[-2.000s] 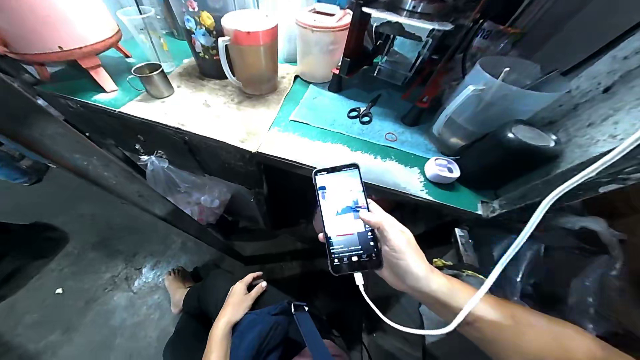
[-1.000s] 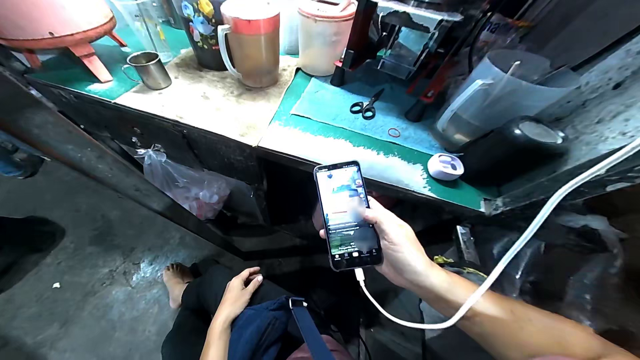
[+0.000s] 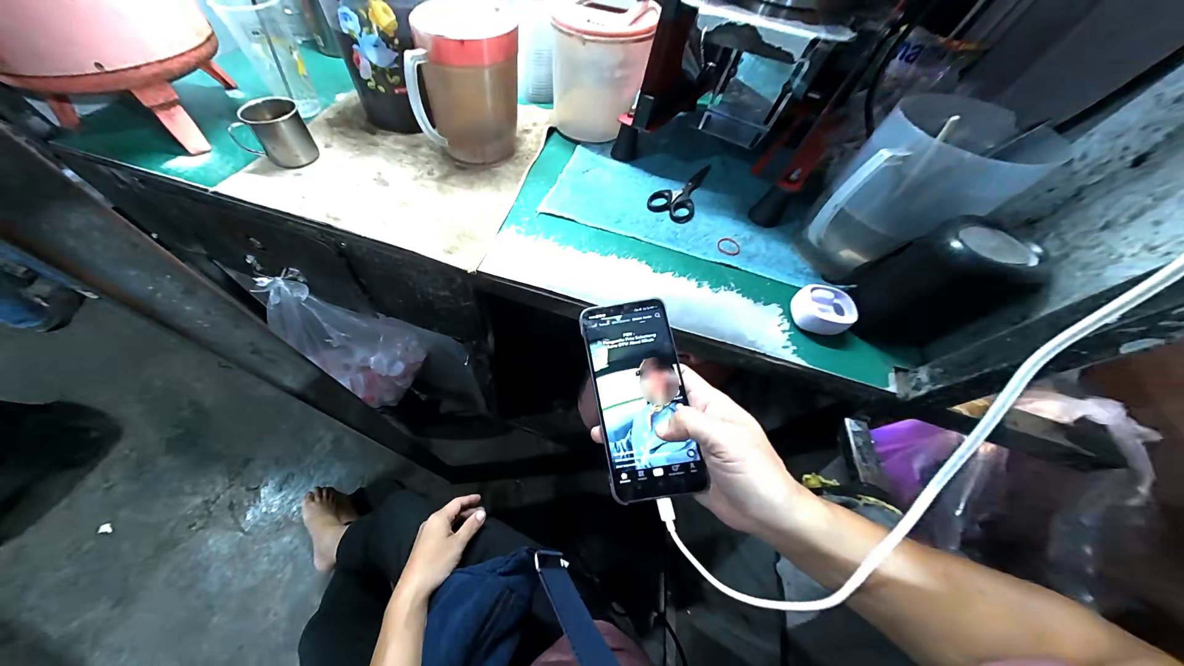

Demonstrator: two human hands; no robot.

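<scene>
My right hand holds a smartphone upright below the counter's edge, its thumb over the lit screen, which shows a picture of a person. A white charging cable is plugged into the phone's lower end and runs up to the right edge. My left hand rests on my thigh with its fingers loosely apart and nothing in it, beside a dark blue bag with a strap. On the counter beyond the phone, black scissors and a red rubber band lie on a blue cloth.
The counter holds a metal mug, a pitcher of brown liquid, a lidded pitcher, a clear plastic jug, a black cylinder and a small round white case. A plastic bag hangs below; a metal bar slants at left.
The picture on the phone's screen has changed. My right thumb has shifted over the screen, while the left hand stays on my thigh.
</scene>
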